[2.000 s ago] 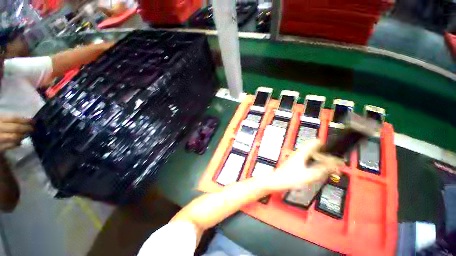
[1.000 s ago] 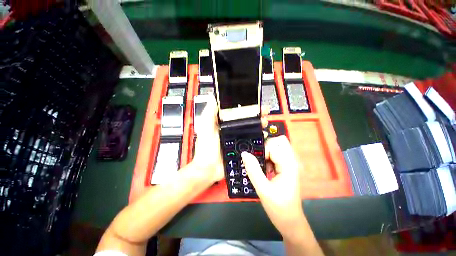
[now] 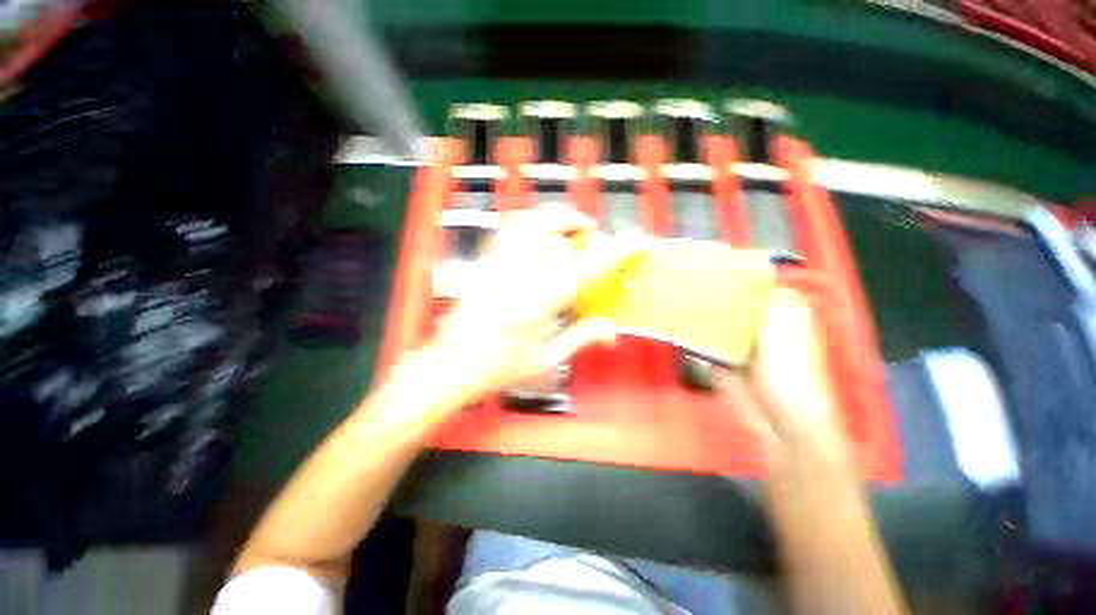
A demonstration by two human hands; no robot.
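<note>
The view is blurred. A flat gold-yellow piece (image 3: 703, 298), which looks like a flip phone with its gold outer side showing, lies sideways between my hands above the red tray (image 3: 637, 427). My left hand (image 3: 511, 300) is at its left end, with a brighter yellow patch beside the fingers. My right hand (image 3: 793, 354) grips its right end. Five open flip phones (image 3: 617, 135) stand in the tray's back row. My hands hide part of the front row, where dark phone parts show below them.
A large glossy black bundle (image 3: 108, 300) fills the left. A dark phone-like slab (image 3: 334, 286) lies left of the tray. Stacked grey-blue and white sheets (image 3: 971, 415) lie at the right. A pale post (image 3: 355, 72) and the green conveyor (image 3: 841, 108) are behind the tray.
The phone has gone from upright and open, screen and keypad showing, to sideways with a gold face showing. My right hand has moved right. The view has shifted.
</note>
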